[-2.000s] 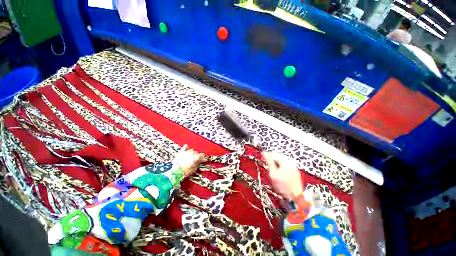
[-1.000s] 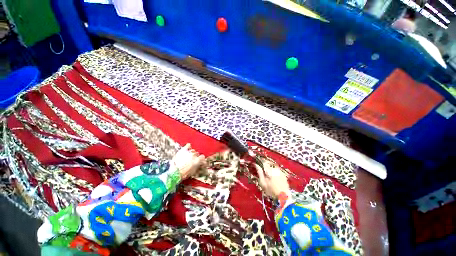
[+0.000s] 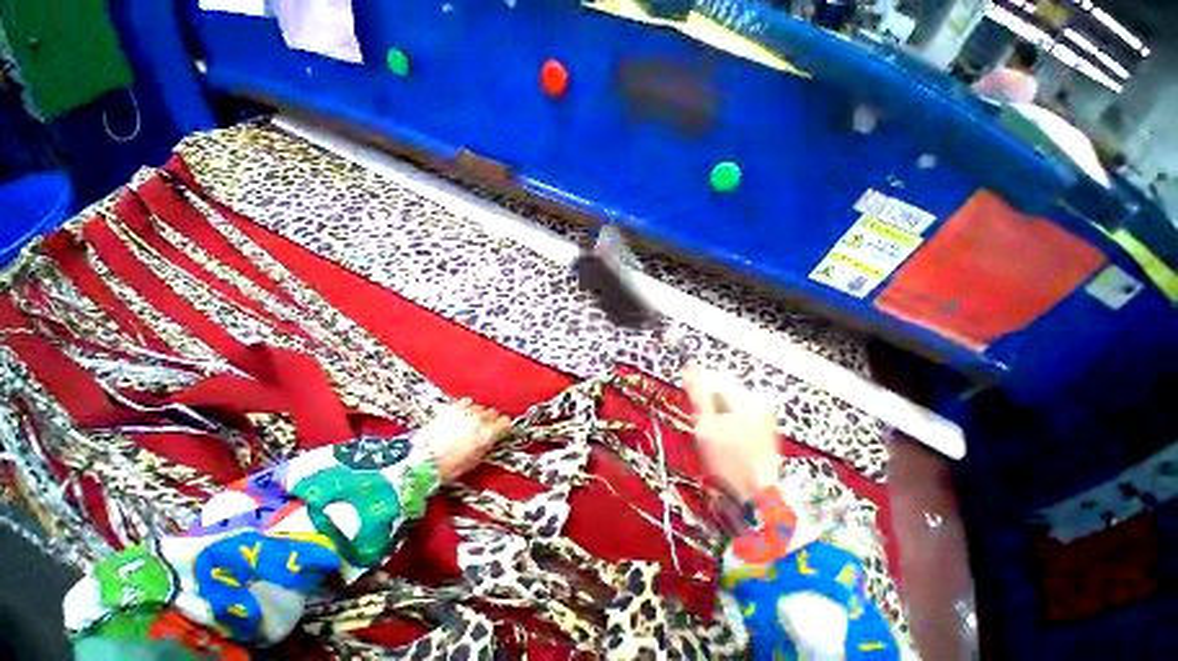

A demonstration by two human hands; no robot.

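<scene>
Leopard-print fabric (image 3: pixel 426 265) lies in a wide band along the press, with plain red fabric (image 3: pixel 375 310) in front of it. Thin leopard scrap strips (image 3: pixel 155 342) lie tangled over the red. My left hand (image 3: pixel 463 437) rests on the strips near the middle; whether it grips one is hidden. My right hand (image 3: pixel 734 433), blurred, is shut on the handle of a dark brush or scraper (image 3: pixel 615 287), whose head is raised over the leopard band.
The long blue press beam (image 3: pixel 620 129) with green and red buttons runs behind a white bar (image 3: pixel 775 342). A blue tub (image 3: pixel 29 213) stands at the far left. Brown-red bed (image 3: pixel 933 542) shows at the right. A person (image 3: pixel 1010 80) is in the background.
The brush or scraper was low over the red edge one second ago and is now higher, towards the press. My right hand has moved up with it. My left hand has shifted slightly left.
</scene>
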